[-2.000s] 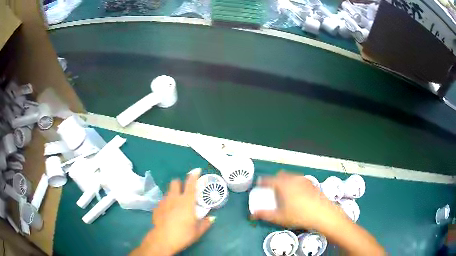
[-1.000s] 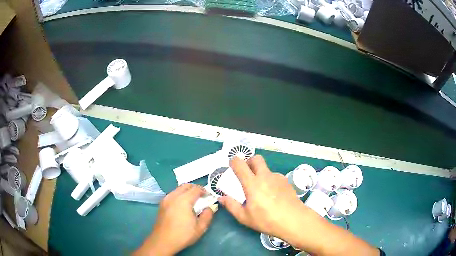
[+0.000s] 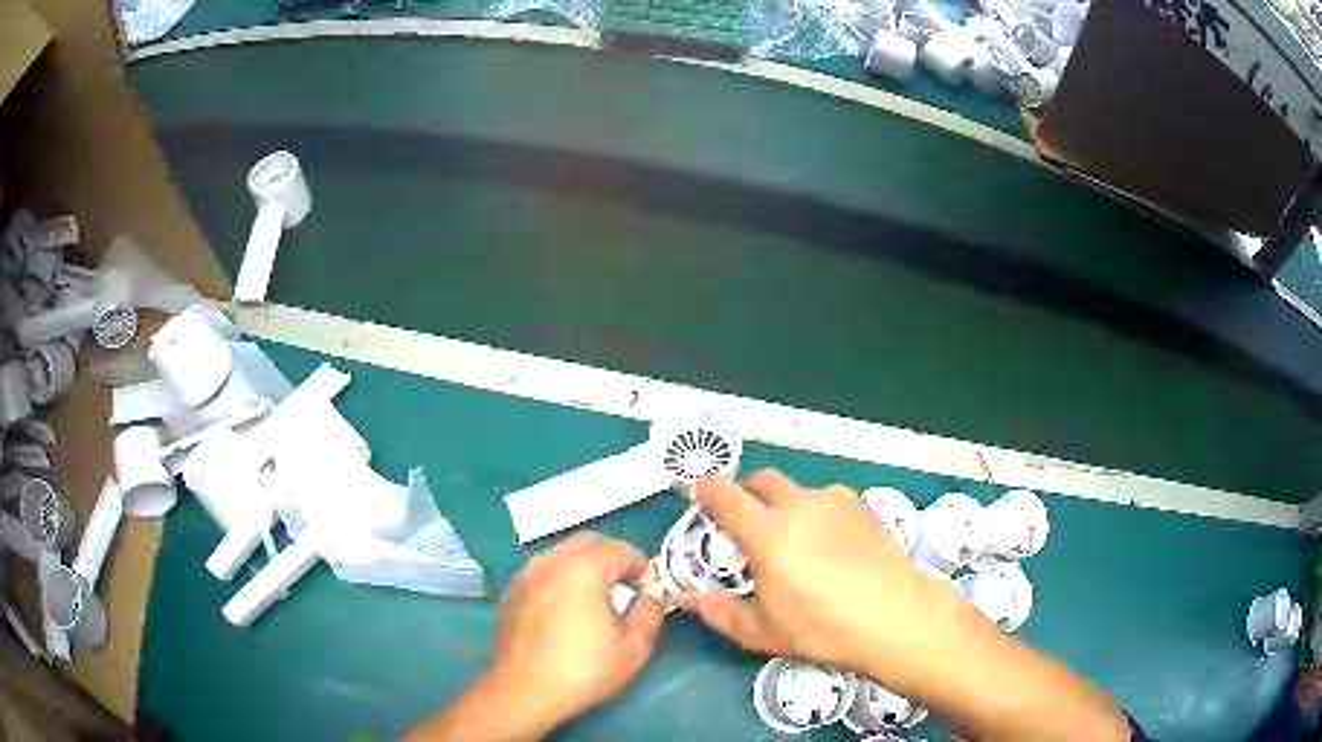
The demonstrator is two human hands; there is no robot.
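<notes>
A white fan housing (image 3: 705, 558) is between my hands at the lower middle, its round head facing up with white parts showing inside. My left hand (image 3: 577, 616) is closed around its handle, which is mostly hidden. My right hand (image 3: 812, 565) grips the head from the right with thumb and fingers. Whether a separate motor unit is in my fingers cannot be told. Another fan housing (image 3: 587, 490) lies just beyond, slotted face up, its handle pointing left. Several round white motor units (image 3: 954, 528) stand to the right, and more (image 3: 806, 693) stand near the bottom edge.
A carton (image 3: 131, 218) of housings stands at left. Housings and crumpled film (image 3: 399, 544) lie beside it. A fan (image 3: 276, 218) lies on the dark green belt (image 3: 609, 232). Across the belt are green boards (image 3: 674, 25), white parts and a dark carton (image 3: 1174, 123). A small white piece (image 3: 1274, 620) lies far right.
My right hand has brought a white round unit from the right to the housing head in my left hand. The other housing has shifted and turned. The fan on the belt has moved left.
</notes>
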